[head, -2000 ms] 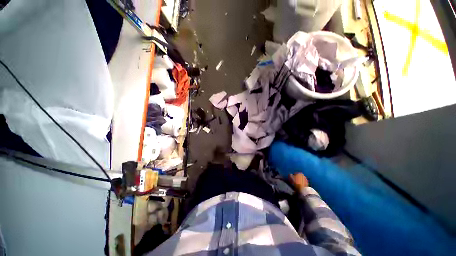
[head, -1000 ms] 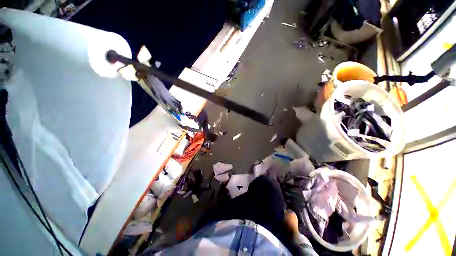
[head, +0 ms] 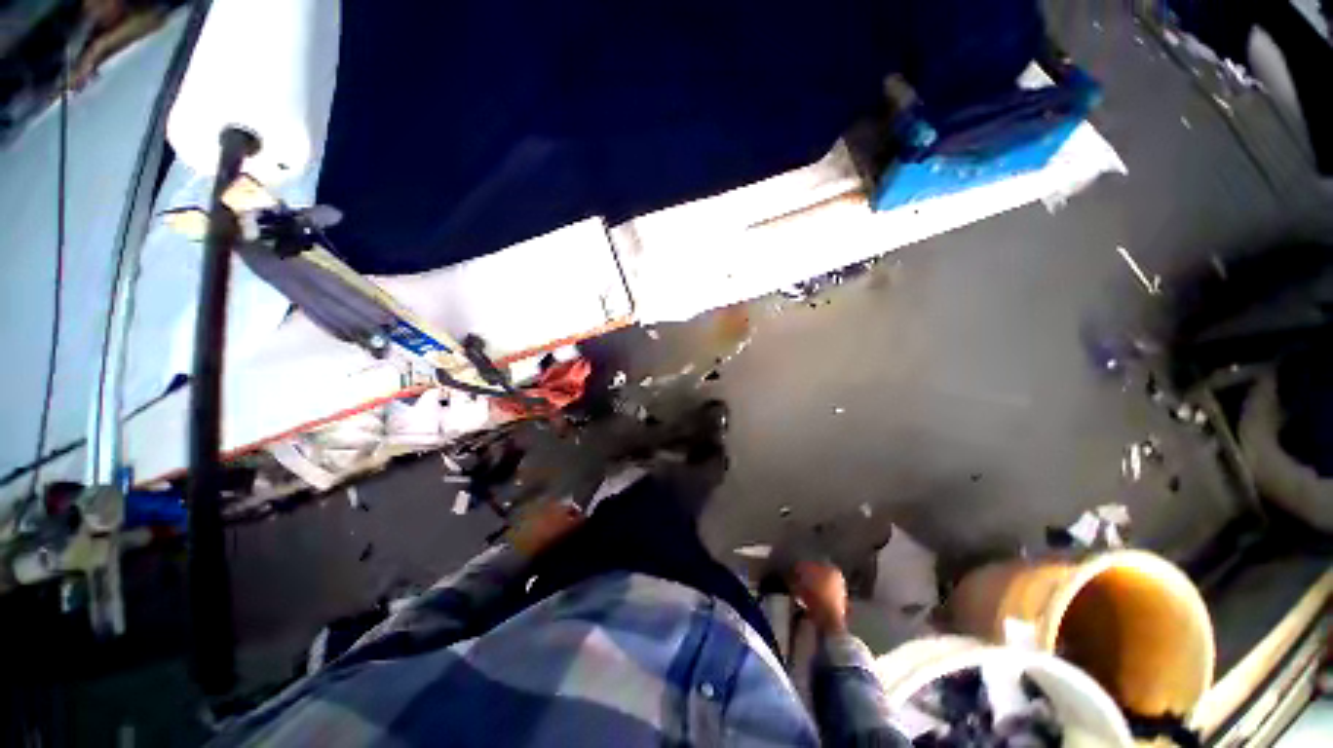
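My left hand (head: 544, 526) is small and blurred beside my dark trousers, below the table edge. My right hand (head: 822, 593) hangs low at my other side. Nothing clear shows in either hand, and their fingers cannot be made out. Navy fabric (head: 585, 124) covers much of the cutting table, with a white margin (head: 548, 285) along its near edge. A white roll (head: 256, 88) lies at the upper left. A long dark bar (head: 214, 365) sticks out of its end, past the table edge.
An orange-red rag (head: 563, 386) hangs at the table edge. A blue object (head: 972, 154) sits at the far table corner. An orange bin (head: 1203, 636) and a white scrap bin (head: 1089, 694) stand at lower right. A metal-and-blue unit (head: 100, 526) is at left. Scraps litter the floor.
The view has swung along the table, bringing more navy fabric in. The bins have shifted to the lower right. My left hand shows more clearly, and the blue roll beside me is out of view.
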